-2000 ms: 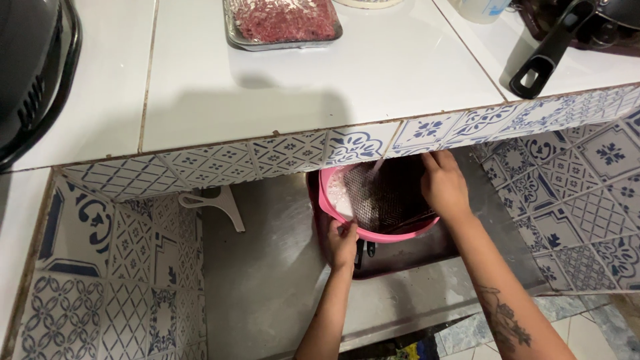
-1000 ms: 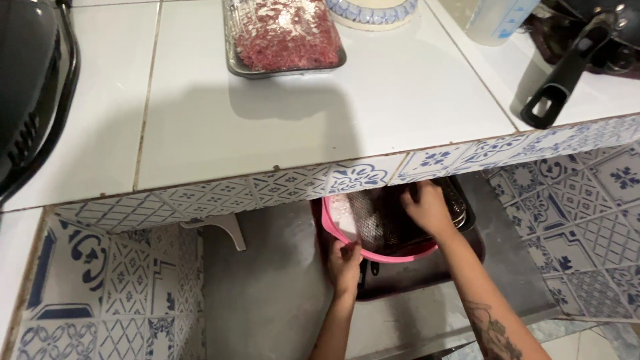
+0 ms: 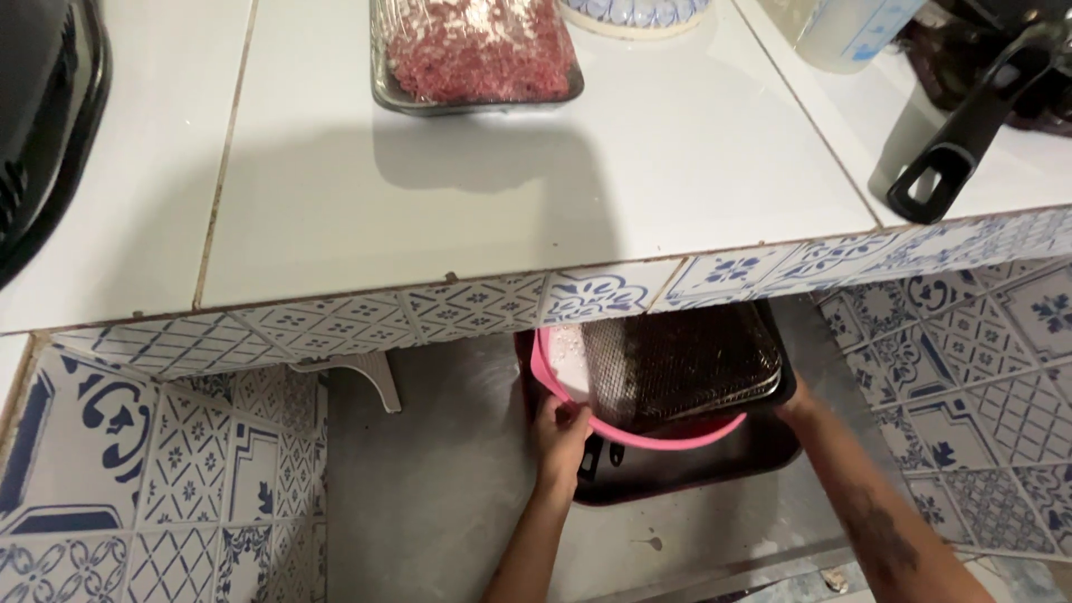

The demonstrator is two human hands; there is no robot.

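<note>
Under the tiled counter, a pink plastic basin [image 3: 662, 440] rests on a larger dark tray [image 3: 687, 477]. Dark rectangular trays with a fine mesh-like pattern [image 3: 687, 360] lean in the basin, beside something white. My left hand [image 3: 563, 435] grips the basin's near left rim between thumb and fingers. At the right side of the dark trays is my right hand [image 3: 796, 398], its fingers mostly hidden beneath or behind them. Black handles [image 3: 590, 459] show below the basin's rim.
Wrapped ground meat [image 3: 481, 59] sits on the white tiled counter [image 3: 402, 201]. A pan's black handle [image 3: 963, 138] juts over the counter at right, near a clear measuring jug [image 3: 846, 33]. Left of the basin, a pale plastic piece [image 3: 368, 373] lies by the tiled wall.
My right hand has moved from on top of the dark trays to their right side. The trays sit farther right and more in the open. My left hand stays at the basin's rim.
</note>
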